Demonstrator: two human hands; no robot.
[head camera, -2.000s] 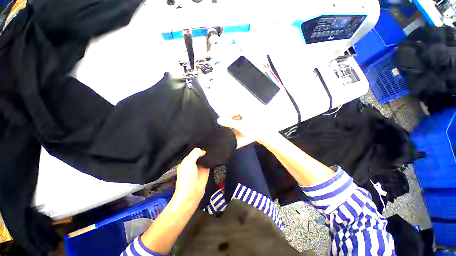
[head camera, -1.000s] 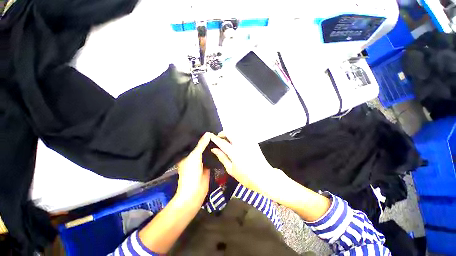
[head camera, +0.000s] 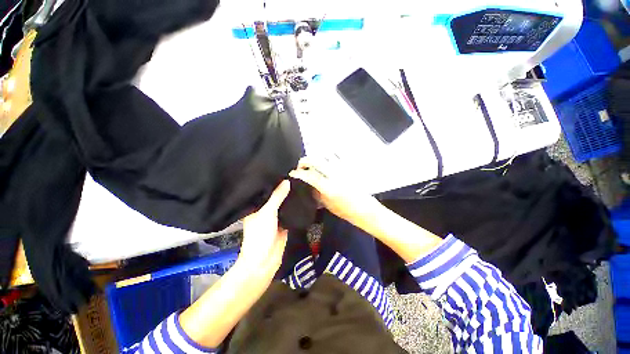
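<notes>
A long black garment (head camera: 200, 162) spreads from the left of the white table to the presser foot (head camera: 279, 97), where its edge lies under the needle area. My left hand (head camera: 266, 231) grips the garment's near end at the table's front edge. My right hand (head camera: 325, 190) holds the same end just to the right, fingertips on the cloth near my left fingertips. A small black flap hangs between the two hands. The exact fold of the edge is hidden by the fingers.
A smartphone (head camera: 375, 104) lies right of the needle, with thin sticks and dark straps (head camera: 421, 124) beyond it. The control panel (head camera: 506, 32) is at the upper right. A black garment pile (head camera: 497, 221) lies right of my lap. Blue crates (head camera: 588, 117) stand at right and one (head camera: 159, 304) below the table.
The hands stay close together on the cloth end; my right hand has shifted slightly up, its fingers now closed on the edge. The view has shifted a little. The garment still lies at the foot.
</notes>
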